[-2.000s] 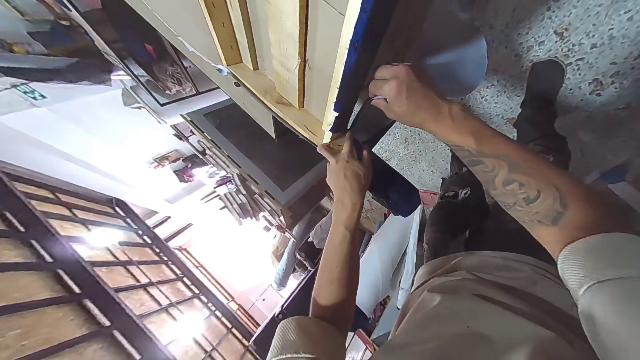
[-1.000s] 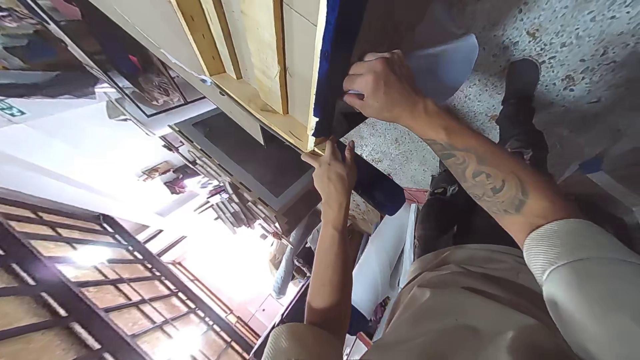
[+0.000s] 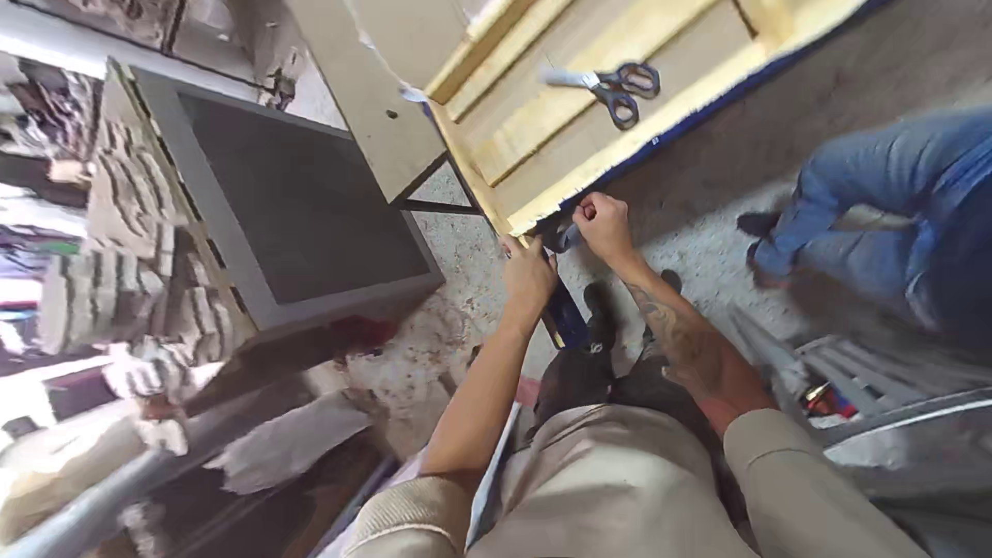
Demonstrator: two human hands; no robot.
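A wooden frame (image 3: pixel 573 194) with blue fabric along its outer edge lies across the upper middle. My left hand (image 3: pixel 530 273) is at the frame's near corner, its fingers on the wood and fabric there. Just right of that corner, my right hand (image 3: pixel 603 225) has its fingers curled together beside a dark strip of material (image 3: pixel 559 235); whether it pinches the strip is unclear. A blue-covered piece (image 3: pixel 567 316) hangs below the corner, between my forearms. Scissors with dark handles (image 3: pixel 620 91) lie on the frame's slats and backing.
A large grey-bordered dark panel (image 3: pixel 302 194) stands left, beside stacked pieces (image 3: pixel 139 209). Another person in blue jeans (image 3: pixel 860 201) is at the right. Below them is a grey slatted object (image 3: pixel 860 380). Speckled floor (image 3: pixel 457 271) shows around the corner.
The view has swung widely, bringing the scissors and the other person into sight. My left hand stays at the frame's corner, and my right hand remains close by.
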